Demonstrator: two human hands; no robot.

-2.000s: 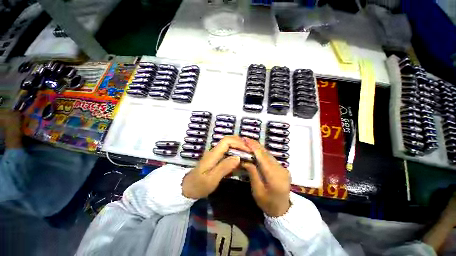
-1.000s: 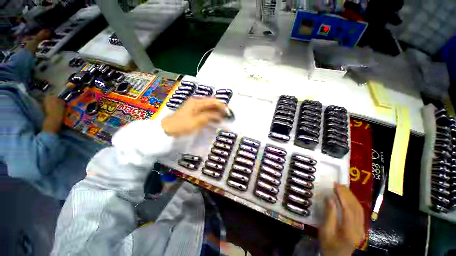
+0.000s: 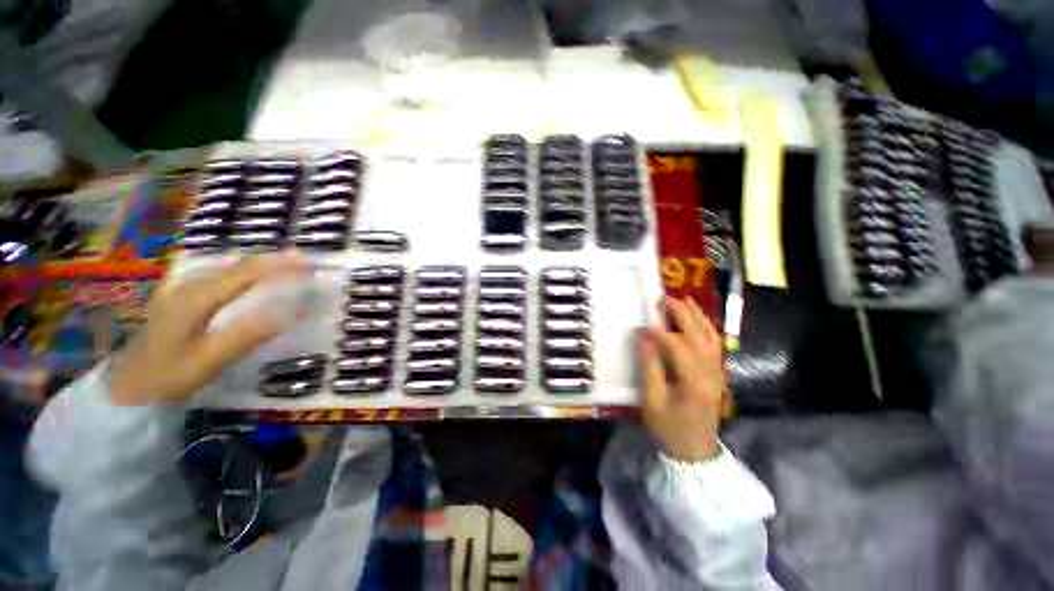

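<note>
The white tray (image 3: 618, 283) holds glossy dark oval units in far and near rows. The near row has four long columns (image 3: 500, 329) and a short stack (image 3: 294, 375) at left. One single unit (image 3: 381, 240) lies in the far row, right of the three left columns. Three blacker columns (image 3: 562, 191) stand at far right. My left hand (image 3: 214, 329) is blurred over the tray's left part, thumb and fingers apart, with no unit seen in it. My right hand (image 3: 684, 375) touches the tray's right edge, fingers bent; whether it grips the rim is unclear.
A yellow strip (image 3: 763, 191) and a thin white pen-like tool (image 3: 733, 306) lie right of the tray on the dark mat. A neighbouring tray (image 3: 838, 208) of dark units is further right. A person's sleeve (image 3: 1000, 381) shows at right. Colourful sheets (image 3: 69, 294) lie at left.
My hands were together on a unit, then parted. The unit last seen in my left hand is gone from it, and a single unit shows in the far row. The view has shifted.
</note>
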